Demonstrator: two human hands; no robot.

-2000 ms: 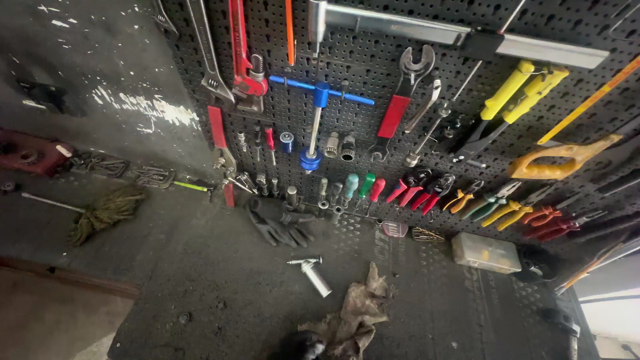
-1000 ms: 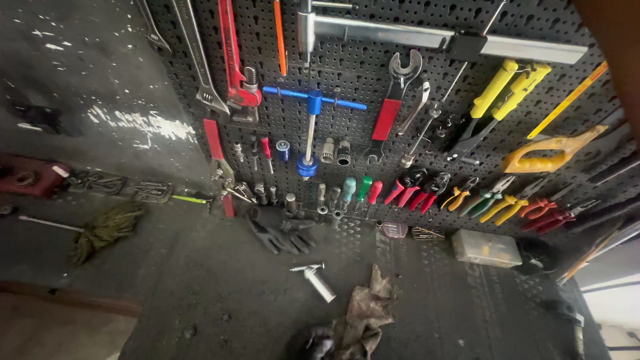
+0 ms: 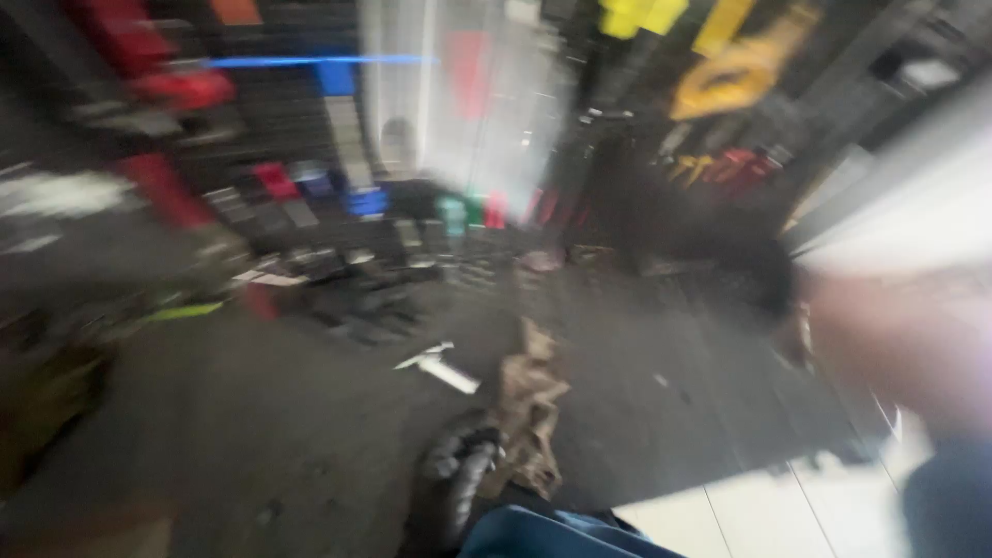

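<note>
At the right a blurred bare forearm [image 3: 883,333] reaches in. At its end my right hand [image 3: 744,256] is a dark, smeared shape that seems gloved, over the tool board's lower right part. Its fingers do not show. A pale, silvery streak [image 3: 473,101] lies across the board's upper middle; what it is, and whether my hand holds it, cannot be told. My left hand is not seen for certain. On the dark bench [image 3: 620,403] lie a small white-and-metal T-shaped tool [image 3: 446,368] and a crumpled brown rag [image 3: 531,403]. A dark ribbed object [image 3: 469,457] touches the rag.
The pegboard holds a blue T-handle tool [image 3: 337,77], a red pipe wrench [image 3: 182,89], a yellow-handled saw [image 3: 728,77] and pliers [image 3: 736,167]. Dark gloves [image 3: 372,306] lie below it. Pale floor tiles [image 3: 744,511] show past the bench edge; blue clothing [image 3: 542,535] is at the bottom.
My right arm has come in from the right, low and large in view. The silvery streak now covers part of the board. The view has tilted downward and blurred.
</note>
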